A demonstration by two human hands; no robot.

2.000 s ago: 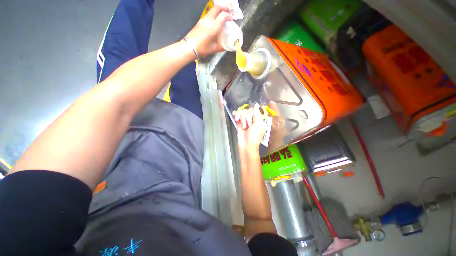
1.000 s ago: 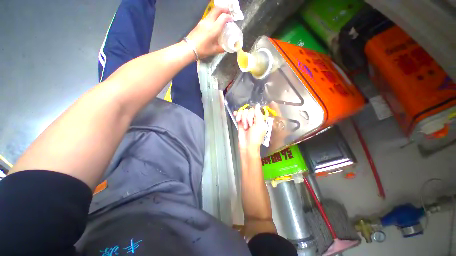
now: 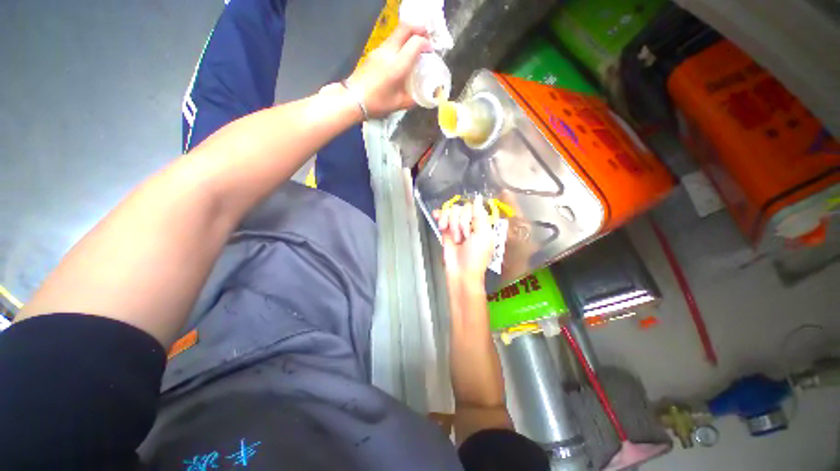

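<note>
My left hand [image 3: 391, 74] holds a small translucent bottle [image 3: 429, 80] at the upper middle, its mouth next to the can's spout. A crumpled white paper [image 3: 425, 20] is at the same hand. The square can [image 3: 525, 175], with silver top and orange sides, is tilted with its top towards me. Yellowish liquid shows at the lip of its pale round spout [image 3: 470, 120]. My right hand [image 3: 467, 228] is closed on the yellow handle [image 3: 497, 204] on the can's top. The fill level in the bottle cannot be told.
Another orange can [image 3: 755, 129] stands at the right. Green cans [image 3: 612, 28] are behind, and a green-labelled can [image 3: 530, 299] and a dark can [image 3: 612, 281] are below. A pale ledge [image 3: 396, 276] runs beside my apron. A pipe, a red-handled mop and a blue valve [image 3: 751, 394] are at lower right.
The bottle and my left hand have shifted slightly down and right. The stream between spout and bottle looks shorter and thinner. The can has moved slightly right, with my right hand still on its handle.
</note>
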